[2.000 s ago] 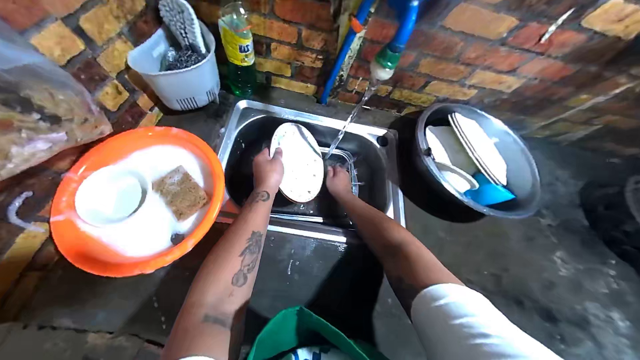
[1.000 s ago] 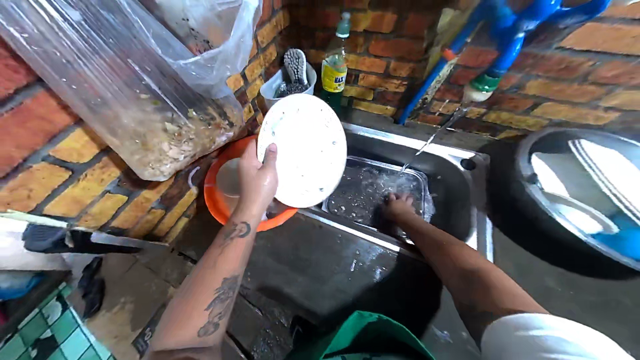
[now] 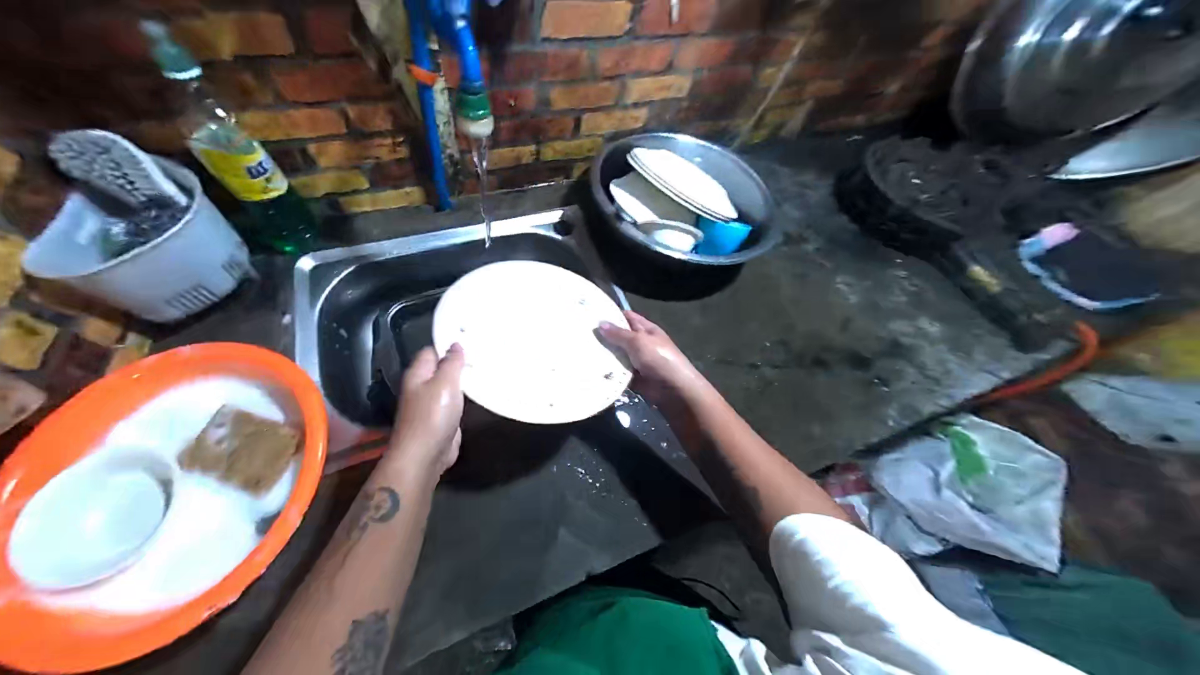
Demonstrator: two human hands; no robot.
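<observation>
A white plate (image 3: 530,342) with small dark specks is held over the front right part of the metal sink (image 3: 349,272). My left hand (image 3: 433,405) grips its left edge, thumb on top. On the plate's right edge, my right hand (image 3: 652,354) has its thumb over the rim. Behind the plate, water runs from the tap (image 3: 474,114) into the sink. Part of a dark tray (image 3: 405,314) shows in the sink; the plate hides the rest. To the left, an orange basin (image 3: 314,422) holds suds, a white bowl (image 3: 89,516) and a brown sponge (image 3: 240,448).
Right of the sink stands a metal basin (image 3: 600,202) with white plates, a bowl and a blue item. A white bucket (image 3: 178,272) with a brush and a green bottle (image 3: 246,169) stand at the back left. A dark pan (image 3: 923,202) and lid (image 3: 1059,66) are at the right.
The plate was in my left hand alone, tilted up, while my right hand was down in the sink. Now both hands hold it, lying flatter. The view has swung right.
</observation>
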